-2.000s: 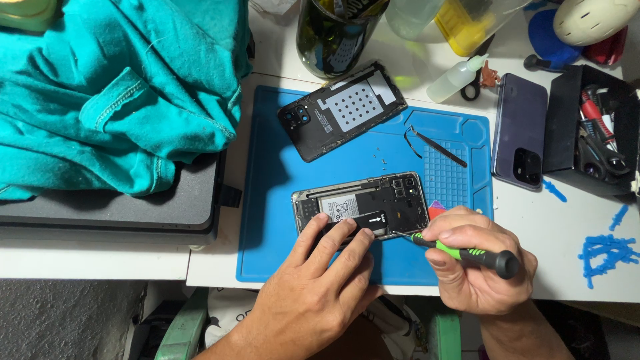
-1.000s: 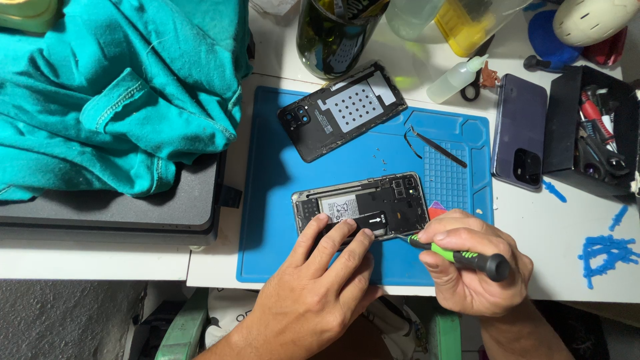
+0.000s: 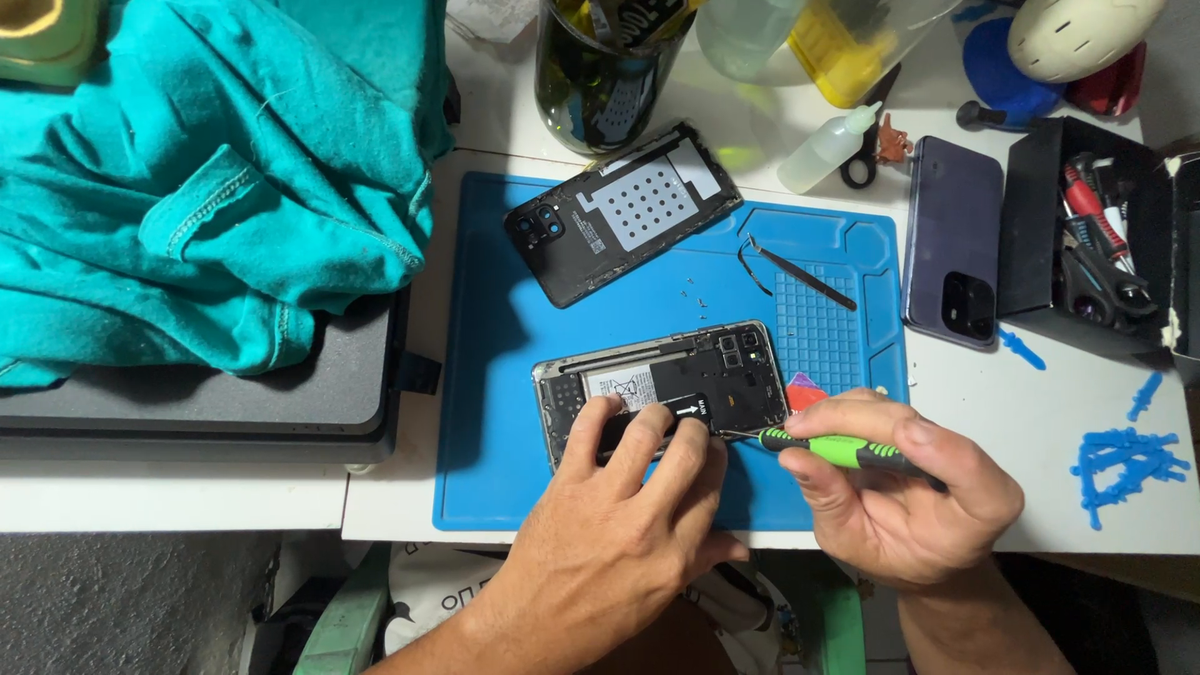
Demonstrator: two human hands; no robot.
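Note:
An opened smartphone [image 3: 722, 375] lies on a blue silicone repair mat [image 3: 619, 305], its battery and black inner covers showing. My left hand [image 3: 623, 525] rests over its lower left part, with fingertips pressing on the battery area and the thumb hidden beneath the hand. In my right hand [image 3: 900, 478] is a green and black screwdriver [image 3: 844, 452], held nearly level, its thin shaft reaching the phone's near edge. The detached back cover [image 3: 623, 216] lies beyond the phone. Black tweezers [image 3: 804, 274] and several tiny screws [image 3: 697, 296] are on the mat.
A dark smartphone [image 3: 952, 239] and a black box of tools [image 3: 1041, 234] stand at the right, near blue plastic pieces [image 3: 1125, 469]. A small dropper bottle [image 3: 827, 148] and a large glass container [image 3: 600, 84] are behind the mat. Teal cloth [image 3: 206, 187] covers a black device [image 3: 216, 412] at left.

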